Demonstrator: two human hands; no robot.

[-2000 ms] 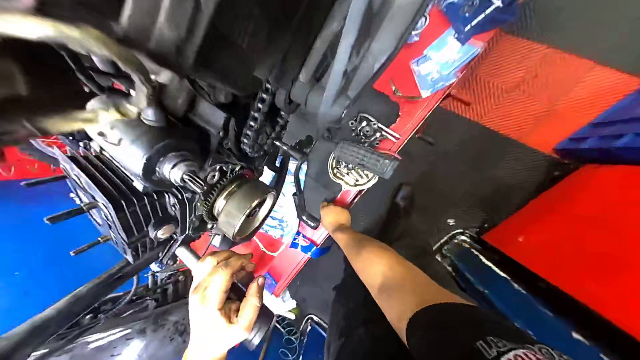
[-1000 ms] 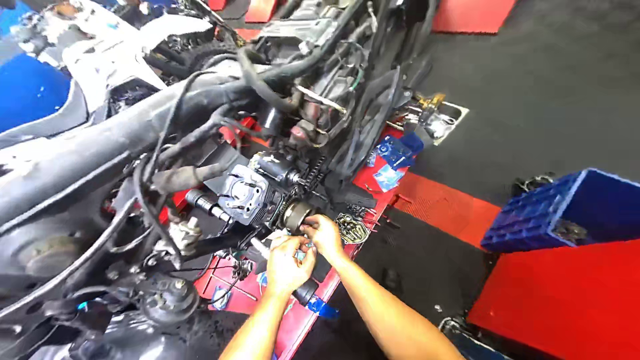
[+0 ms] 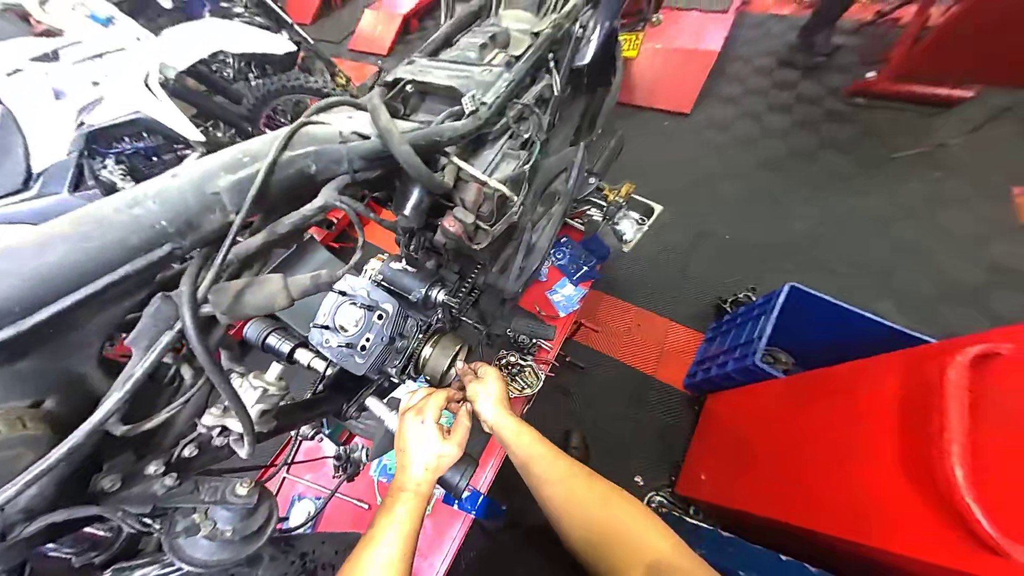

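A motorcycle frame with an exposed engine fills the left and middle of the head view. Its cylinder (image 3: 352, 324) shows an open bore on top. Beside it sits a round metal flywheel rotor (image 3: 442, 358). My right hand (image 3: 486, 392) is at the rotor's right edge, fingers bent together. Just below and to the left, my left hand (image 3: 432, 432) has its fingertips meeting those of my right hand. Whether a small part is between the fingers cannot be told. An engine side cover (image 3: 518, 374) lies right of my right hand.
Under the engine is a red lift platform (image 3: 444, 532) bearing blue packets (image 3: 572, 260) and loose parts. A blue plastic crate (image 3: 732, 344) and a red cabinet (image 3: 848, 448) stand at the right. Behind, a white motorcycle (image 3: 200, 48) and part of a person's leg (image 3: 824, 24) show.
My right hand, earlier lower by the platform near the side cover, has come up to the rotor and meets my left hand. The view has swung widely, now showing the frame and crate.
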